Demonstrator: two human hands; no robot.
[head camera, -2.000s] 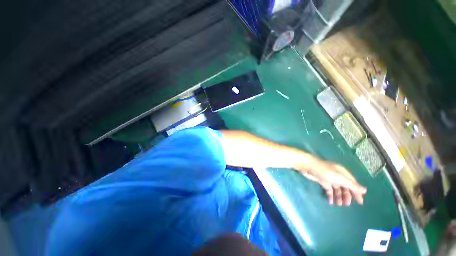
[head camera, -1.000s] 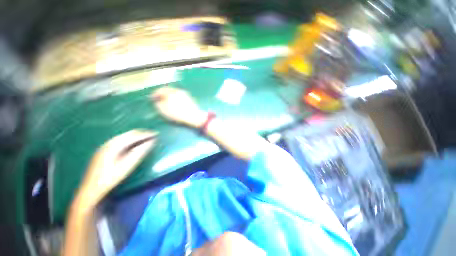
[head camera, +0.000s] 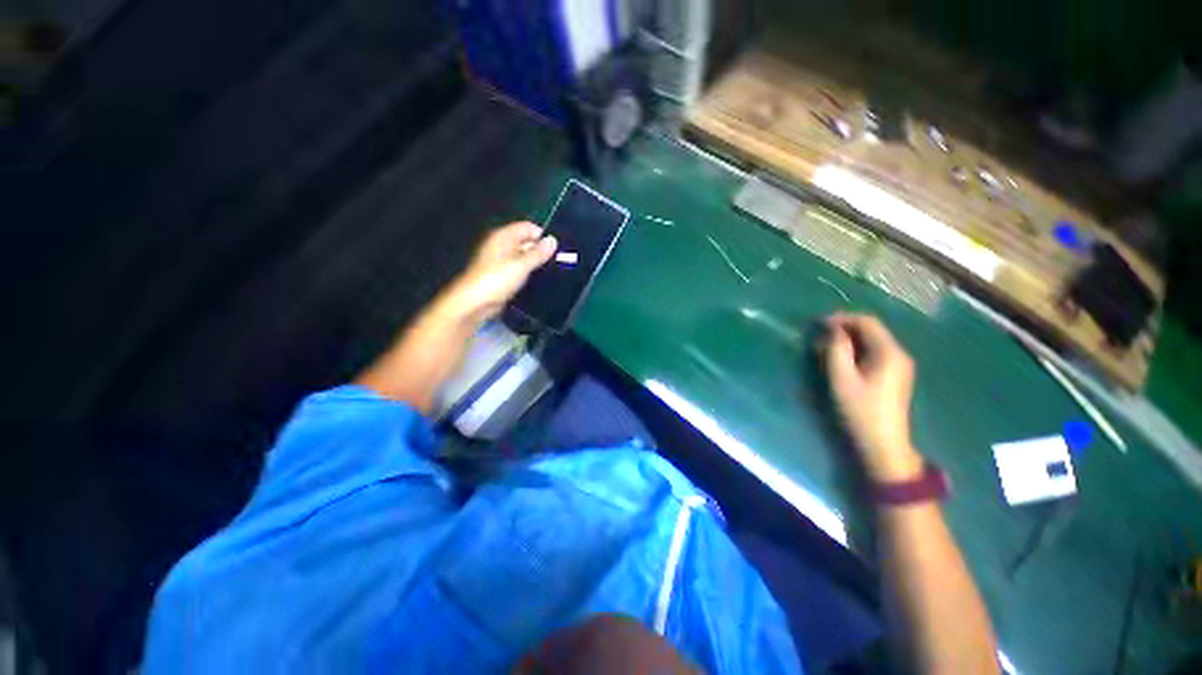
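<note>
A smartphone (head camera: 589, 244), black glass side up with a small white mark, is at the left end of the green mat. My left hand (head camera: 498, 274) grips its left long edge, thumb on the glass and the other fingers hidden. My right hand (head camera: 873, 376) is over the middle of the mat, wearing a red wristband, fingers curled. A dark spot shows at its fingertips, too blurred to tell if it is a held thing.
Three small clear trays (head camera: 833, 240) line the wooden parts board (head camera: 923, 165). A white card with a dark square (head camera: 1035, 471) and a blue scrap (head camera: 1078, 435) lie at right. A small black fan (head camera: 617, 119) stands at the back left. Thin strands lie on the mat.
The view has swung back left. My left hand has come to the phone and taken hold of it. My right hand, out of view two seconds ago, is over the mat.
</note>
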